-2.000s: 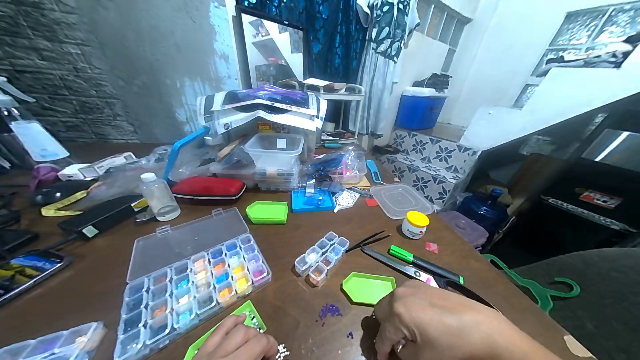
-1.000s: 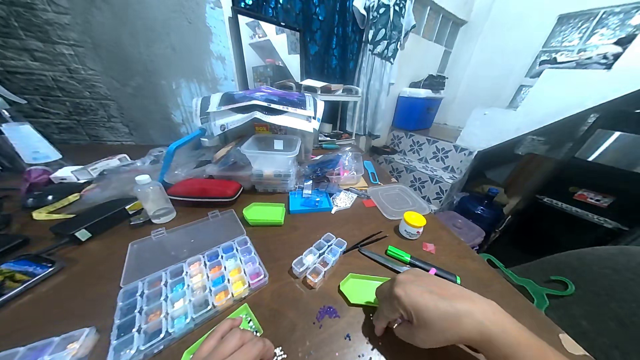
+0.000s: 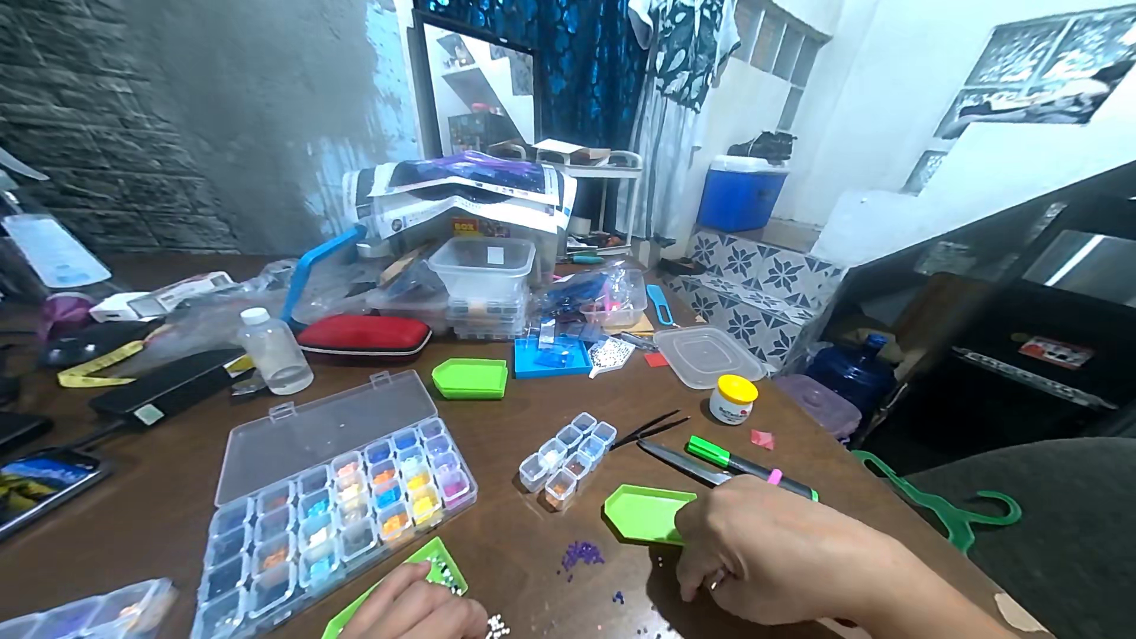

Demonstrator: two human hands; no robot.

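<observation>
My left hand (image 3: 417, 608) rests on a green plastic tray (image 3: 446, 565) holding small pale and dark beads, at the bottom edge; whether it grips the tray is hard to tell. White beads (image 3: 497, 626) lie beside its fingers. My right hand (image 3: 754, 546), a ring on one finger, is lowered to the brown table at the right edge of a second green tray (image 3: 643, 513); its fingertips are partly hidden. Purple beads (image 3: 581, 555) lie in a small pile left of that hand, with a few dark ones (image 3: 619, 597) nearer it.
An open compartment box (image 3: 355, 519) of coloured beads stands at left, a cluster of small clear boxes (image 3: 568, 457) mid-table. Black tweezers (image 3: 652, 428), scissors (image 3: 683, 461), a green marker (image 3: 710, 451) and a yellow-lidded jar (image 3: 734, 399) lie near my right hand. A bottle (image 3: 275, 351) stands behind.
</observation>
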